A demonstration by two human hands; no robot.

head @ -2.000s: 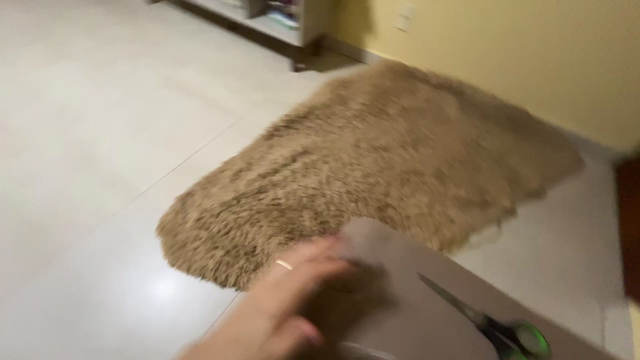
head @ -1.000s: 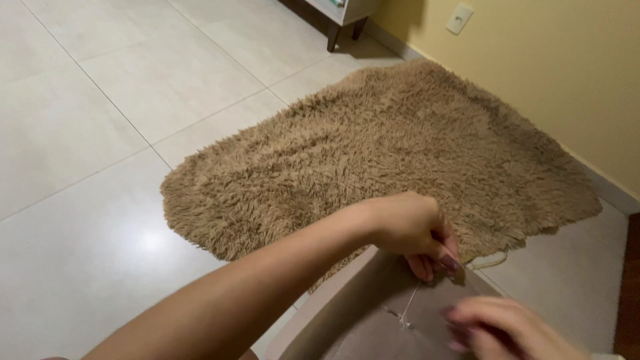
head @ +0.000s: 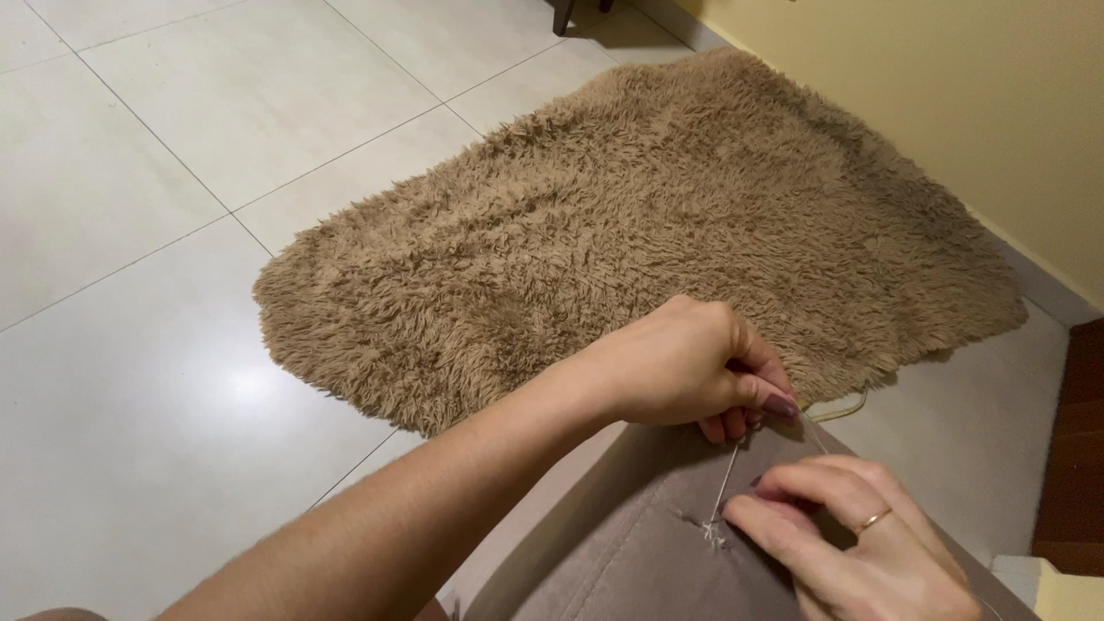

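My left hand [head: 690, 366] reaches over a mauve upholstered piece [head: 638, 517], its thumb and fingers pinching white thread [head: 727, 483]. The thread runs taut down to a small frayed tuft of stitches [head: 712, 533] beside a crease in the fabric. Below and to the right, my right hand [head: 862, 535], with a ring on one finger, has its thumb and index finger curled beside the tuft. A thin strand passes from the left fingertips toward the right hand; whether the right fingers grip it cannot be told. No needle can be made out.
A shaggy brown rug [head: 647, 207] lies on pale floor tiles [head: 112, 405] beyond the hands. A yellow wall [head: 975, 112] stands at the right, with dark furniture legs [head: 562, 15] at the top. Reddish-brown wood [head: 1069, 466] shows at the right edge.
Green-handled scissors lay on the fabric two seconds ago and are no longer visible. My left hand pinches thread as it did a second ago; my right hand has come closer beside the tuft.
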